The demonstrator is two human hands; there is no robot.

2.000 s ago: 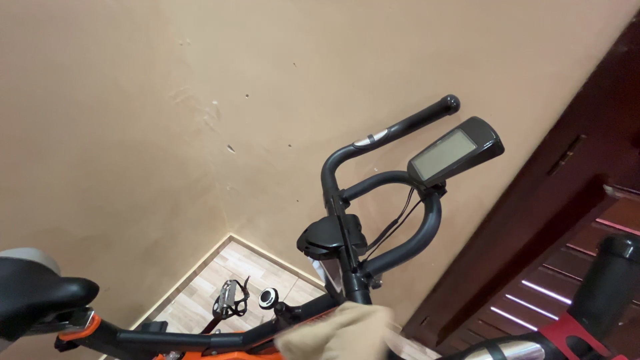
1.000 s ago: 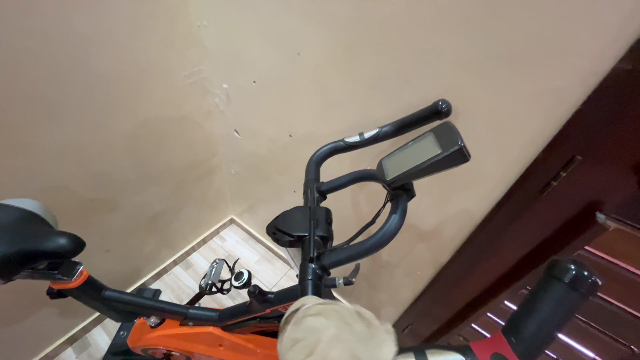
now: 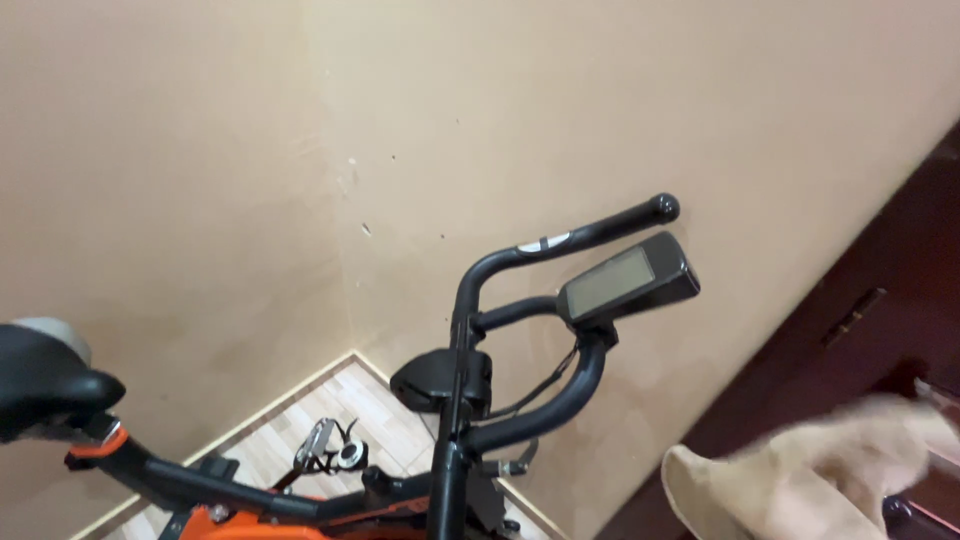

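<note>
A beige cloth point(image 3: 720, 487), bunched and blurred, is at the lower right. My right hand point(image 3: 810, 502) appears to be gripping it; the blur and folds make its fingers hard to separate from the fabric. The cloth is right of the exercise bike's black handlebar point(image 3: 540, 424) and partly covers the dark handlebar end point(image 3: 900, 510) at the corner. My left hand is not in view. On the handlebar is a console point(image 3: 611, 285) with a grey screen. The far grip point(image 3: 622, 223) carries silvery sensor plates.
The black saddle point(image 3: 52, 382) is at the left, above the orange-and-black frame point(image 3: 247, 525). A pedal point(image 3: 315, 446) shows over the tiled floor. Beige walls point(image 3: 225, 187) meet behind the bike. A dark red wooden door point(image 3: 795, 360) stands at the right.
The beige cloth has moved right, from the lower middle by the handlebar stem to the lower right corner. It now covers much of the near handlebar end, which showed more fully before.
</note>
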